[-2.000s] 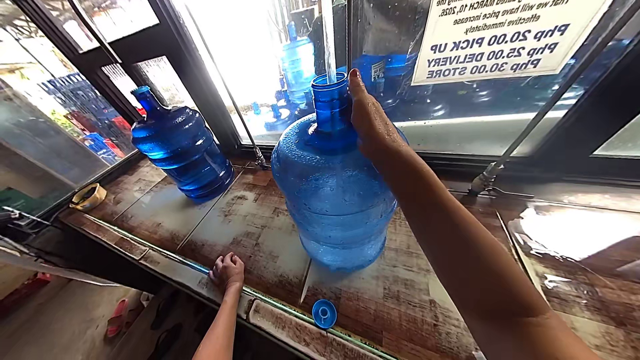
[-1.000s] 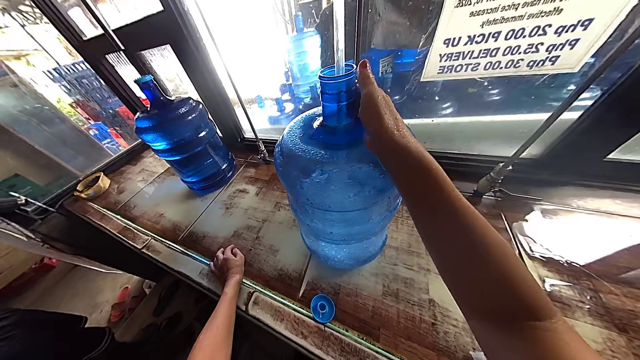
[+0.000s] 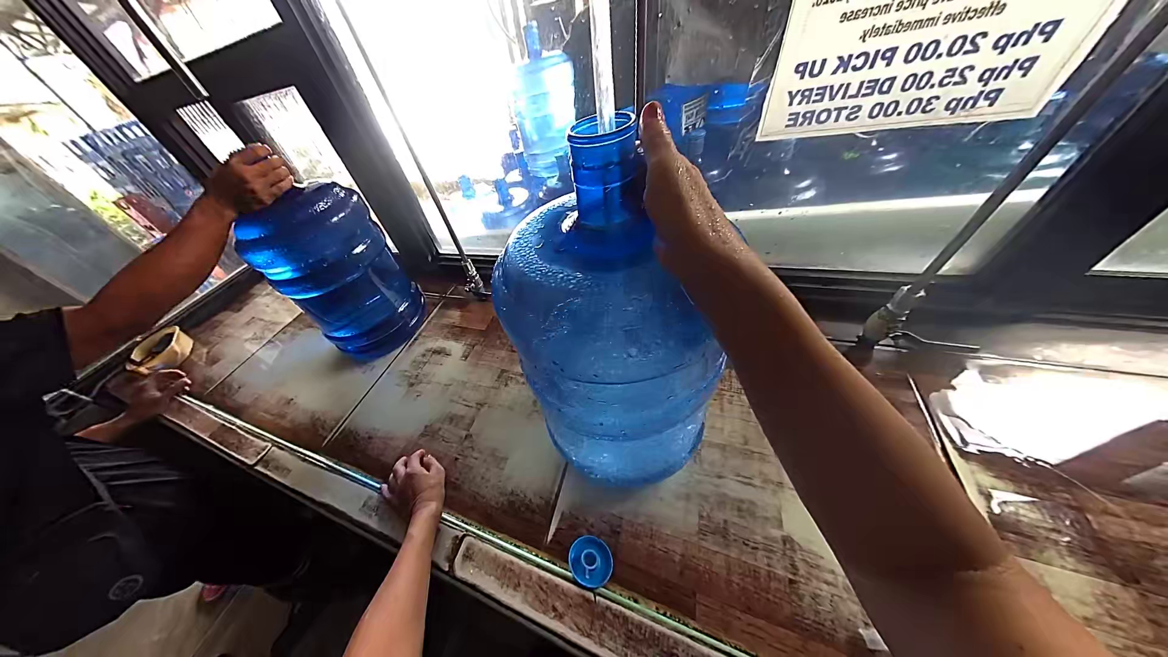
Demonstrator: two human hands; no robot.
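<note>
A large blue plastic water jug [image 3: 611, 338] stands upright on the tiled counter, its mouth open under a clear stream or tube that enters the neck. My right hand [image 3: 680, 187] rests against the right side of the jug's neck, thumb up near the rim; its other fingers are hidden behind the neck. Lower left, my left hand [image 3: 416, 482] lies with curled fingers on the metal-trimmed counter edge and holds no object. A blue jug cap [image 3: 590, 561] lies near that edge, in front of the jug.
A co-worker's hand [image 3: 251, 178] grips the top of a second blue jug [image 3: 338, 274]; their other hand [image 3: 155, 394] is at the counter edge, near a tape roll [image 3: 161, 349]. Behind are glass panes, a printed sign [image 3: 922, 68], and a metal rod [image 3: 967, 210] at right.
A co-worker has come in at the left and put a hand on the neck of the second jug, which stood untouched before. My hands have stayed in place.
</note>
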